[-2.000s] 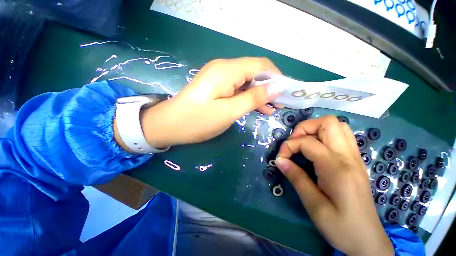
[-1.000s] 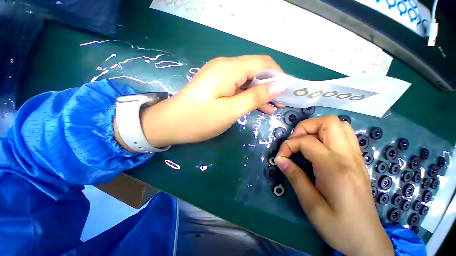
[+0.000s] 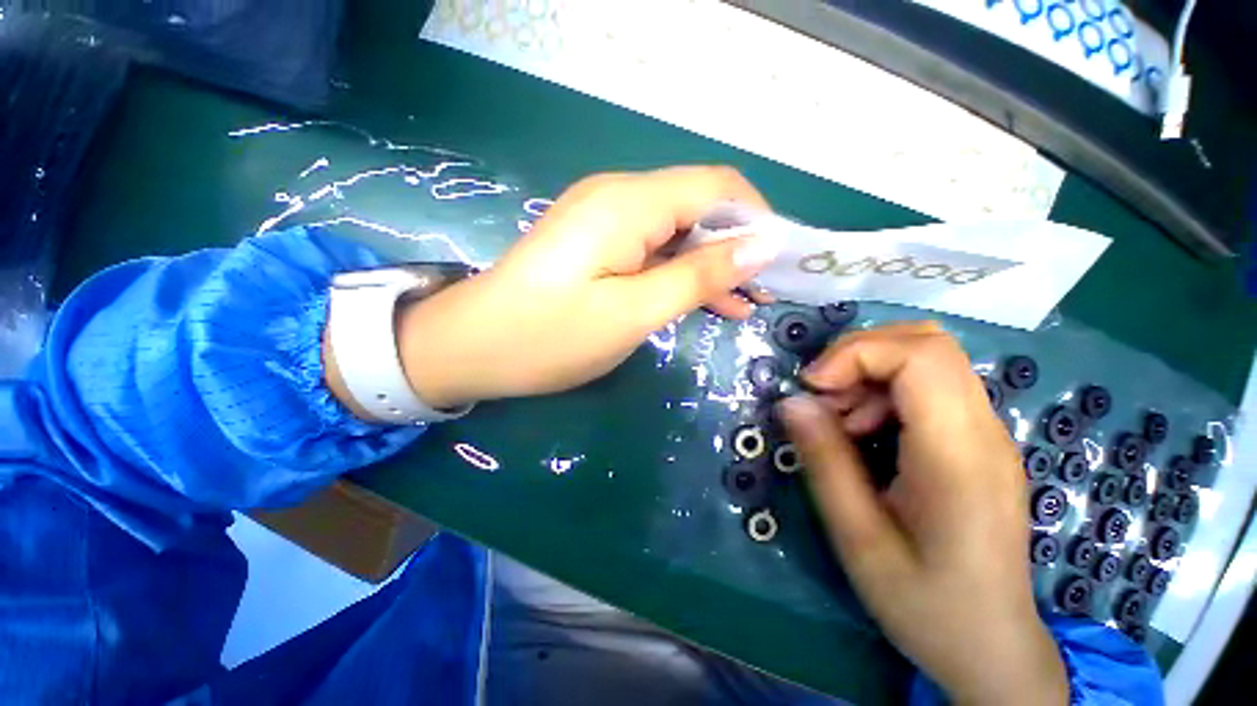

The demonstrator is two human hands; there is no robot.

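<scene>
My left hand holds a white release paper strip between thumb and fingers; a row of tan rings shows on it. My right hand is over the left part of the clear plastic pack. Its thumb and index fingertips almost meet beside a dark disc; blur hides whether they grip anything. Small round black parts stand on the pack right of this hand. Left of it, a few parts carry pale rings, one at the front; a bare black part lies between them.
Long white backing sheets lie behind my hands. A dark bar with a blue-ring sheet and a white cable are at the far right. Translucent bluish packs are at the left. A brown box is below the bench edge.
My right fingertips have moved up and slightly right from the ringed part they touched. That pale ring and another beside it now show uncovered. My left hand and strip have barely shifted.
</scene>
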